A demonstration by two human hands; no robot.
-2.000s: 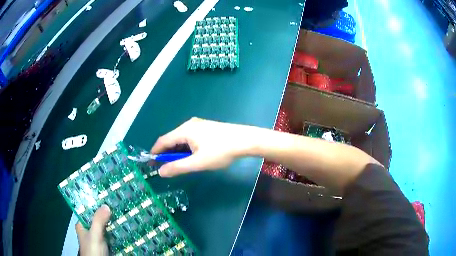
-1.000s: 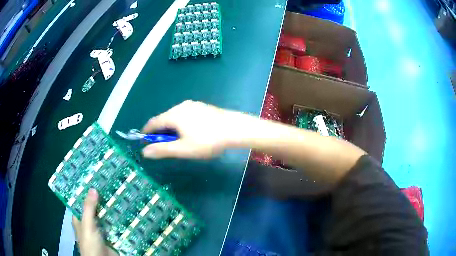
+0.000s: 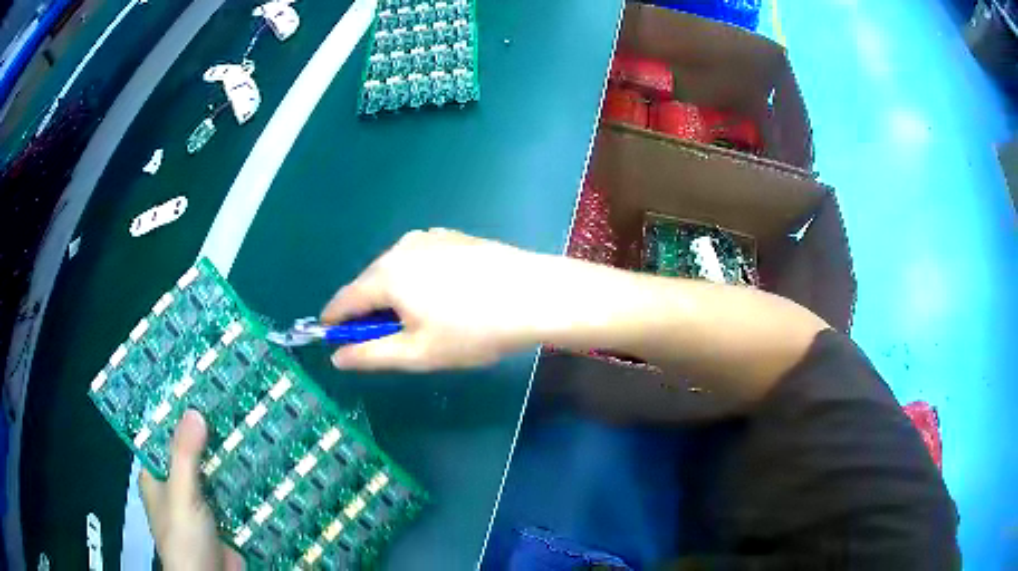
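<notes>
A large green PCB panel [image 3: 279, 435] is held tilted over the bench at lower left. My left hand [image 3: 188, 491] grips its left edge, thumb on top, fingers hidden beneath. My right hand [image 3: 419, 301] holds blue-handled side cutters [image 3: 363, 327]; their metal jaws touch or nearly touch the panel's upper right edge. Whether the jaws are open or closed I cannot tell. A second PCB panel [image 3: 422, 56] lies flat on the dark green bench at the top, cut off by the frame edge.
White housings [image 3: 238, 89] with wires and a small green board [image 3: 201, 135], and a white oval plate [image 3: 159, 215], lie on the belt at left beyond the pale rail [image 3: 268, 156]. Cartons [image 3: 731, 173] with red bubble wrap [image 3: 678, 118] and green boards [image 3: 687, 248] stand at right.
The side cutters have come from off the held panel's edge back to its upper right edge. The view has shifted, so the bench things sit higher in the picture. The piece below the jaws is gone from view.
</notes>
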